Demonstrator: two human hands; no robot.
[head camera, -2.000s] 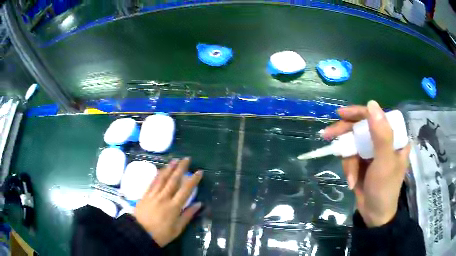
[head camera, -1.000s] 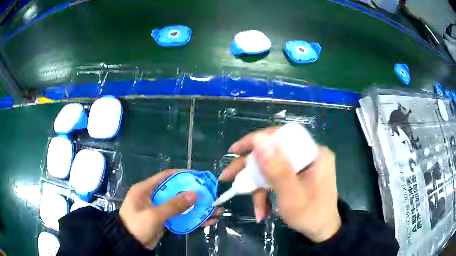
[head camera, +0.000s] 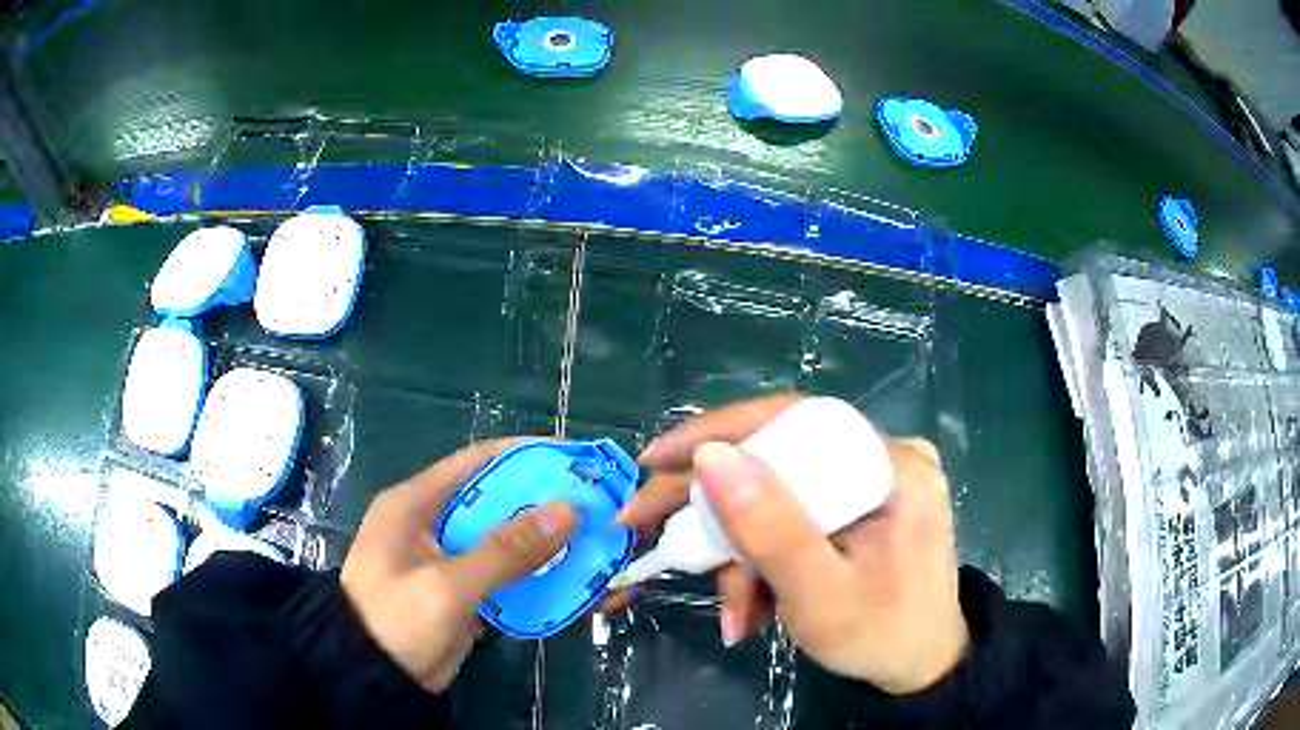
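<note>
My left hand (head camera: 435, 571) holds a blue plastic housing (head camera: 535, 606) with its open inner side up and its tab at the upper right. My left thumb lies across the housing's centre and hides part of the ring there. My right hand (head camera: 855, 585) grips a white squeeze bottle (head camera: 827, 464), tilted down to the left. The tip of its nozzle (head camera: 670, 553) is at the right rim of the housing. Whether liquid comes out cannot be seen.
Several white-topped units (head camera: 250, 439) lie in a clear tray at left. Beyond the blue strip (head camera: 471, 197), blue housings (head camera: 556, 46) and a white-topped unit (head camera: 787, 89) lie on the green belt (head camera: 670, 129). Printed sheets (head camera: 1212, 471) under clear plastic lie at right.
Two seconds ago my left hand was over the units at left; now it holds a blue housing. My right hand has brought the bottle left to it. Since one second ago the nozzle has stayed near the rim.
</note>
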